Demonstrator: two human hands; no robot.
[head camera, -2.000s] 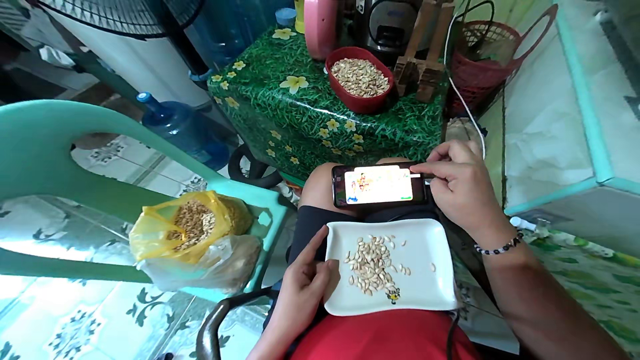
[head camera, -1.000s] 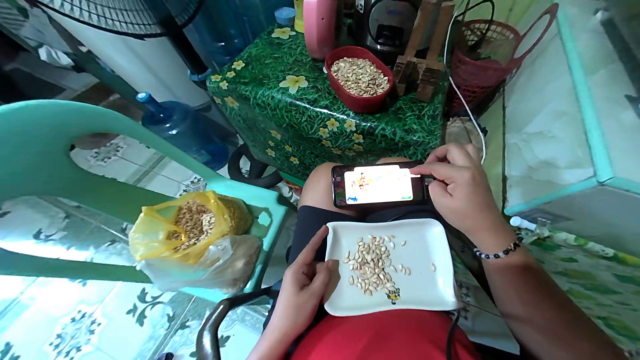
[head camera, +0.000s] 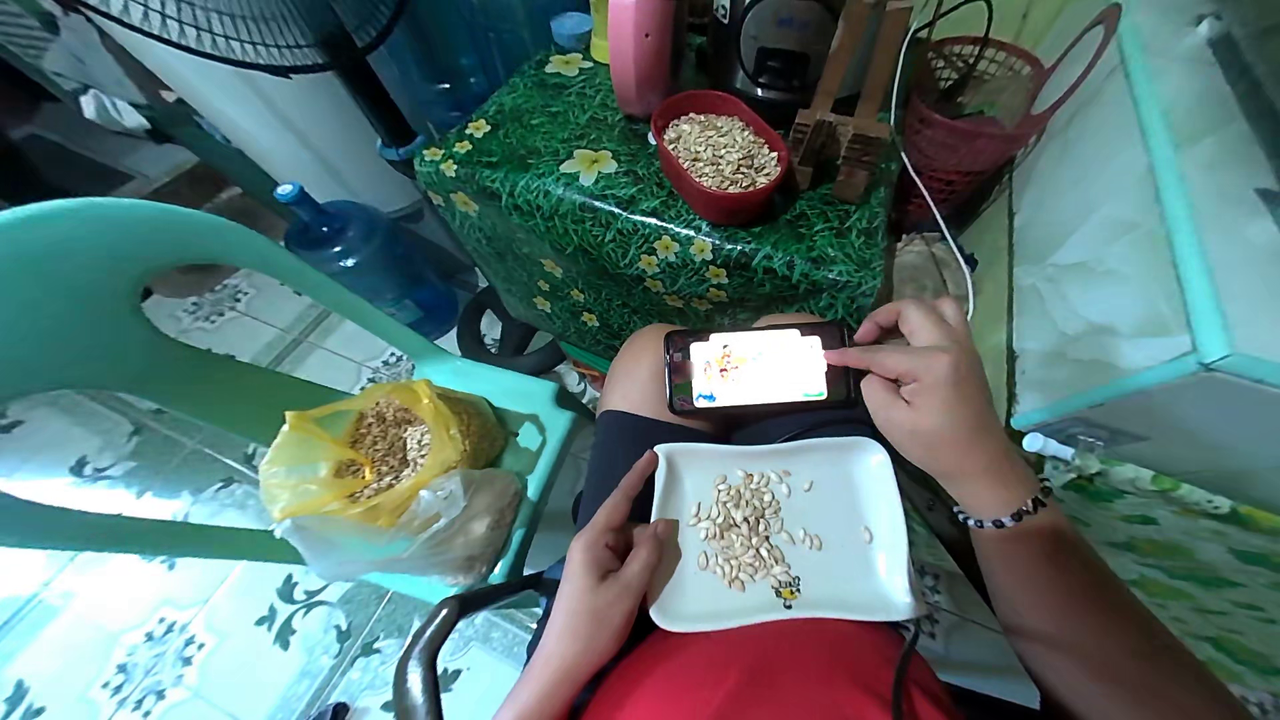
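A white rectangular plate (head camera: 840, 590) lies on my lap, with a loose pile of pale seeds (head camera: 745, 530) on it. My left hand (head camera: 615, 560) holds the plate by its left edge, the thumb over the rim. Beyond the plate a smartphone (head camera: 760, 368) with a lit screen rests across my thighs. My right hand (head camera: 925, 385), with a beaded bracelet on the wrist, has its index fingertip at the right end of the screen; the other fingers are loosely curled and hold nothing that I can see.
A red bowl (head camera: 725, 205) of seeds stands on a table with a green flowered cloth (head camera: 560, 220). On the green plastic chair (head camera: 540, 440) at left sits a yellow plastic bag (head camera: 310, 450) of seeds or husks. A blue water bottle (head camera: 350, 250) and a red basket (head camera: 960, 150) are farther off.
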